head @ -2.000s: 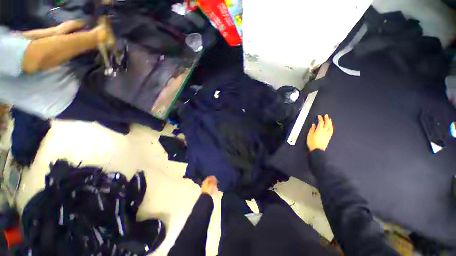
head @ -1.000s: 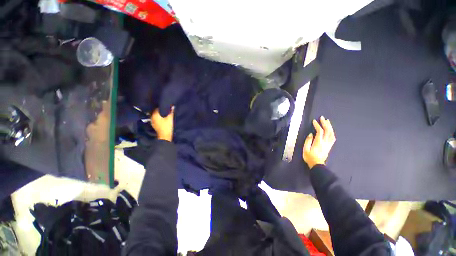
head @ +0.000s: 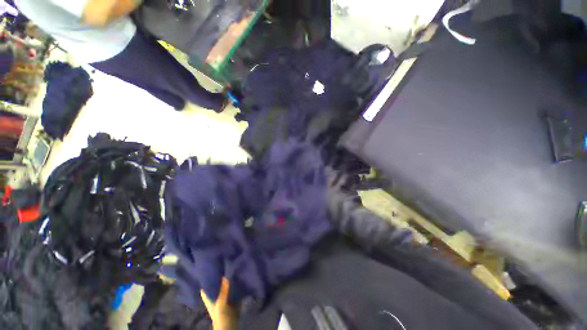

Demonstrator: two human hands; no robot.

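Observation:
A crumpled bundle of navy garment pieces [head: 251, 216] is held up low in front of me, over my lap. My left hand [head: 222, 309] is at its lower edge, thumb and fingers spread against the cloth. My right sleeve reaches to the bundle's right side; my right hand is hidden behind or in the cloth. More navy and black garment pieces [head: 296, 97] lie in a heap just beyond.
The dark pressing table [head: 463, 142] is at right, with a dark flat object [head: 559, 138] on it. A floor pile of black pieces with white strips [head: 109, 200] is at left. A person [head: 96, 32] is at upper left beside another table [head: 199, 29]. A white box [head: 380, 22] stands beyond.
My right hand has left the table and gone to the cloth. A navy bundle has come up and toward me with my left hand at it. The view has turned left.

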